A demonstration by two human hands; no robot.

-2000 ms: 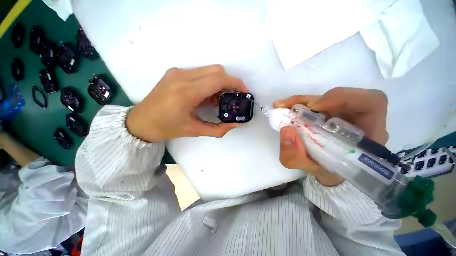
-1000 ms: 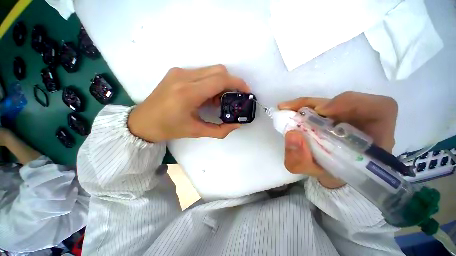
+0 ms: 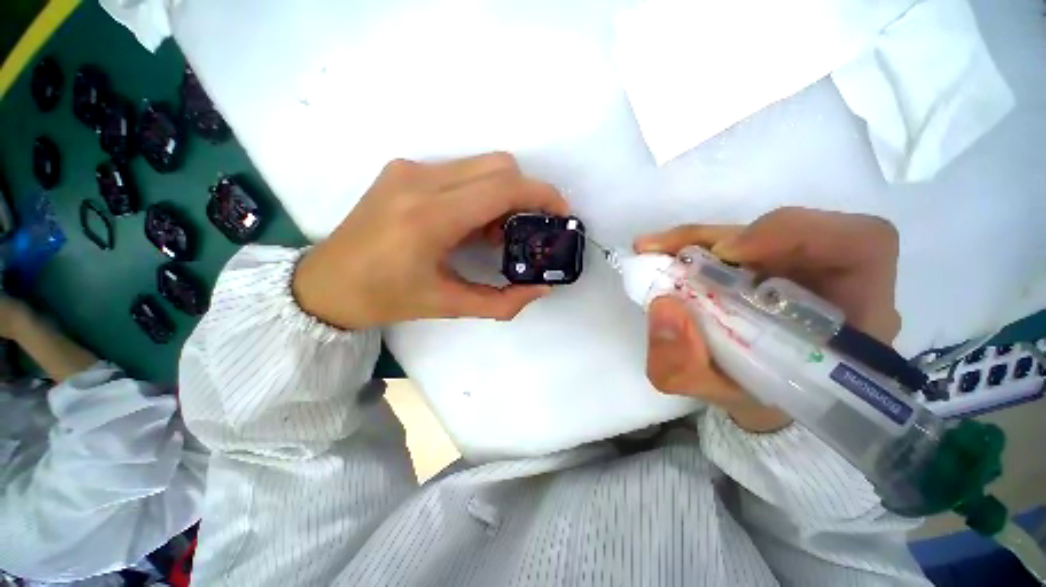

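My left hand grips a glossy black rounded-square watch case between thumb and fingers, its open-looking dark face up with small white spots at two corners. My right hand holds a fat clear and white glue dispenser like a pen, with a blue label and a green end cap. Its thin needle points at the upper right corner of the case. Whether the tip touches the case is too small to tell.
Several black housings and a thin black outline ring lie on green matting at left. A white board lies under my hands. White sheets lie at upper right, a parts tray at right. Another person's arm is at lower left.
The dispenser and my right hand shifted slightly right, then slightly back left. The case moved very little and stays in my left hand.
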